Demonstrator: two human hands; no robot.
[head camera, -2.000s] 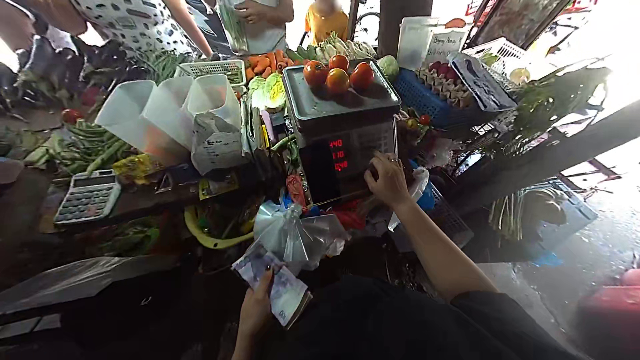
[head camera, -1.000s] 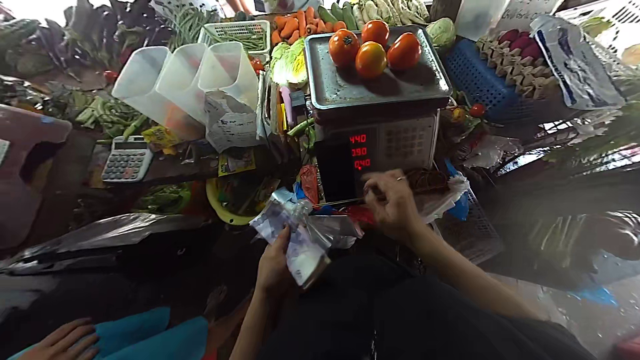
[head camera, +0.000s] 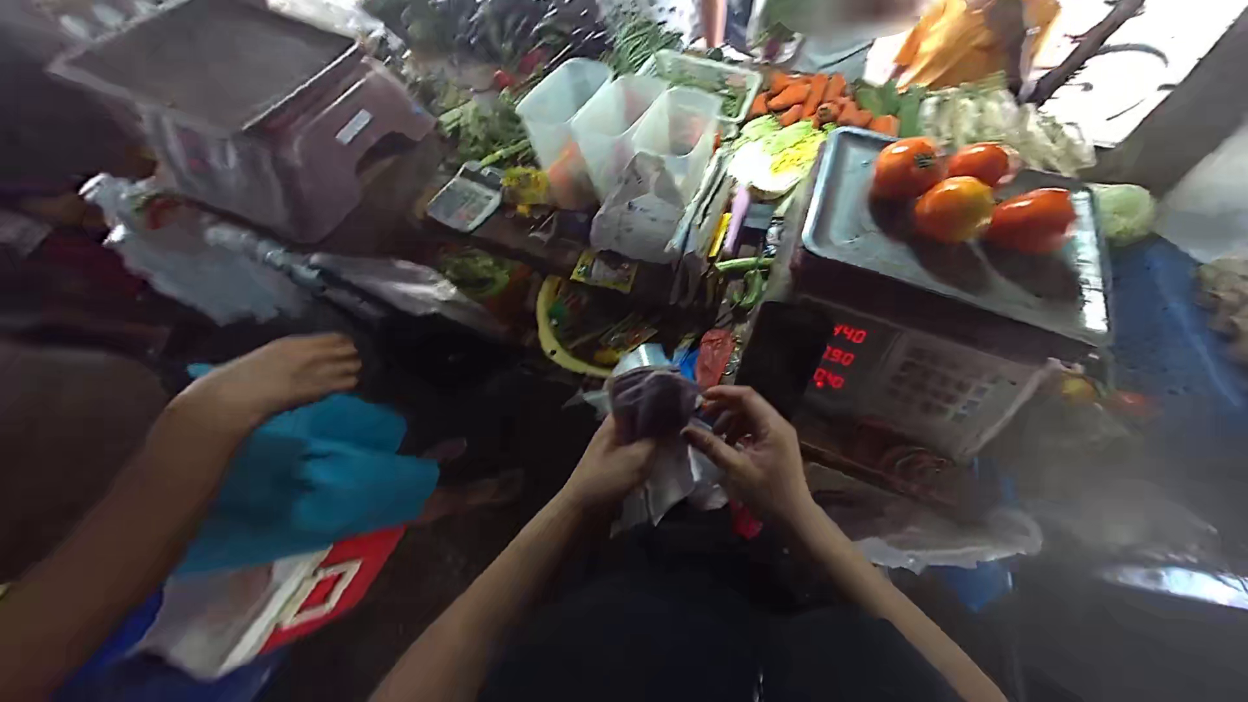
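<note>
My left hand (head camera: 616, 458) grips a blurred wad of banknotes (head camera: 653, 402) in front of my body. Close beside it on the right, my right hand (head camera: 749, 444) has bent fingers at the edge of the wad and a clear plastic bag (head camera: 668, 478); whether it grips either one cannot be told. Ahead to the right stands a digital scale (head camera: 907, 380) with red lit figures. Several tomatoes (head camera: 954, 208) lie on its metal pan (head camera: 848, 200).
Plastic containers (head camera: 624, 127), a calculator (head camera: 466, 197), carrots (head camera: 809, 95) and a yellow-rimmed basket (head camera: 548, 336) are ahead. At left are a plastic stool (head camera: 341, 146) and another person's hand (head camera: 283, 372) over blue clothing (head camera: 331, 478). More people stand beyond the vegetables.
My right hand has left the front of the scale's keypad and come to the banknotes at my left hand. The other person's arm reaches further into view at left. The view has shifted left.
</note>
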